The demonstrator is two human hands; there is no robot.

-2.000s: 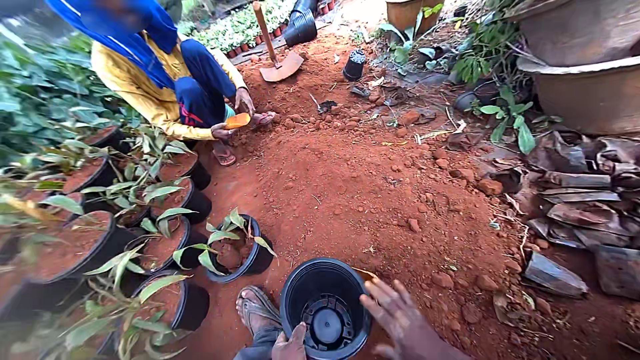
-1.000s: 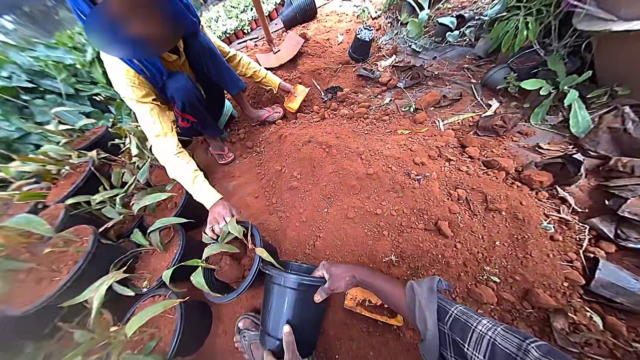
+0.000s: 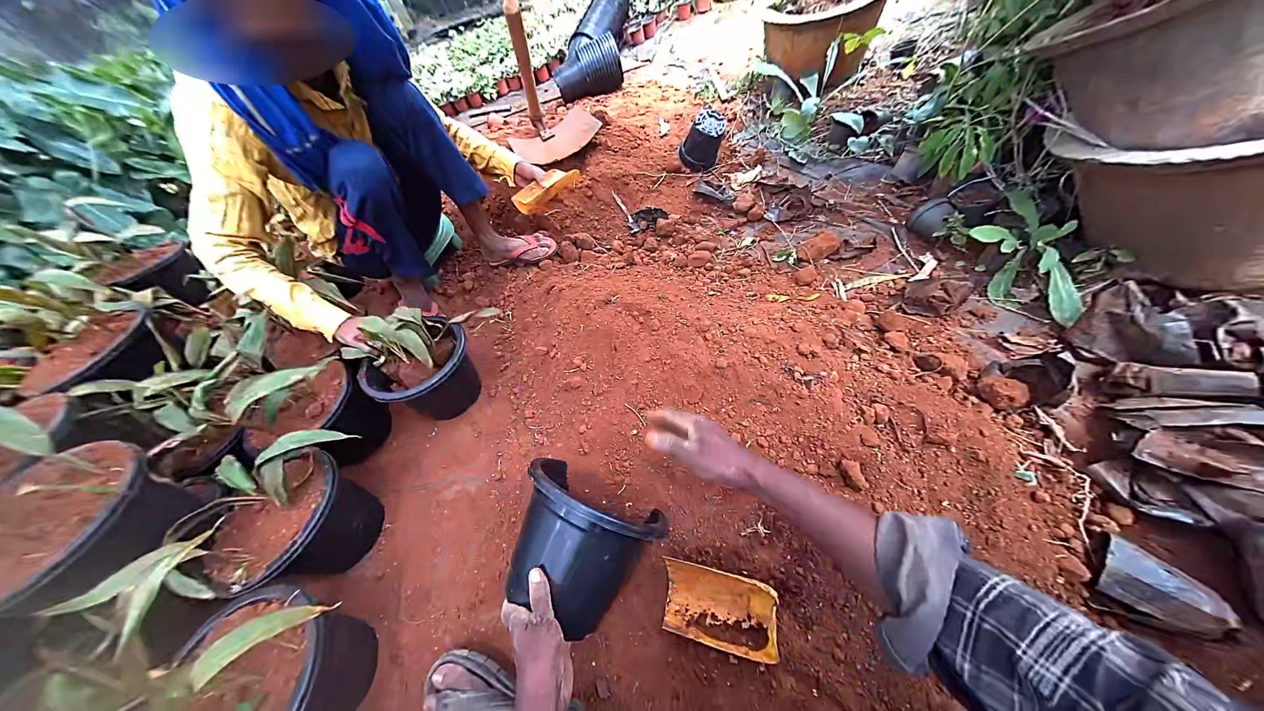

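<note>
A black plastic plant pot (image 3: 568, 553) is tilted near the bottom centre, and part of its rim looks bent or cut away. My left hand (image 3: 540, 627) grips the pot's lower side, thumb on the outer wall. My right hand (image 3: 696, 446) is over the red soil mound (image 3: 681, 346), above and right of the pot; its fingers are apart and hold nothing. A yellow plastic scoop (image 3: 723, 609), with some soil in it, lies on the ground right of the pot. A co-worker's hand (image 3: 355, 334) touches a potted plant (image 3: 425, 380); their other hand holds a second yellow scoop (image 3: 545, 191).
Several soil-filled pots with plants (image 3: 306, 523) line the left side. A co-worker in a yellow shirt (image 3: 242, 197) crouches at the upper left. Behind are a hoe (image 3: 558, 136) and a small black pot (image 3: 703, 140). Large planters (image 3: 1165, 197) and crumpled plastic sleeves (image 3: 1175, 415) are at the right.
My right hand has let go of the black pot and moved out over the soil. The co-worker has moved the potted plant away from my pot, back toward their feet.
</note>
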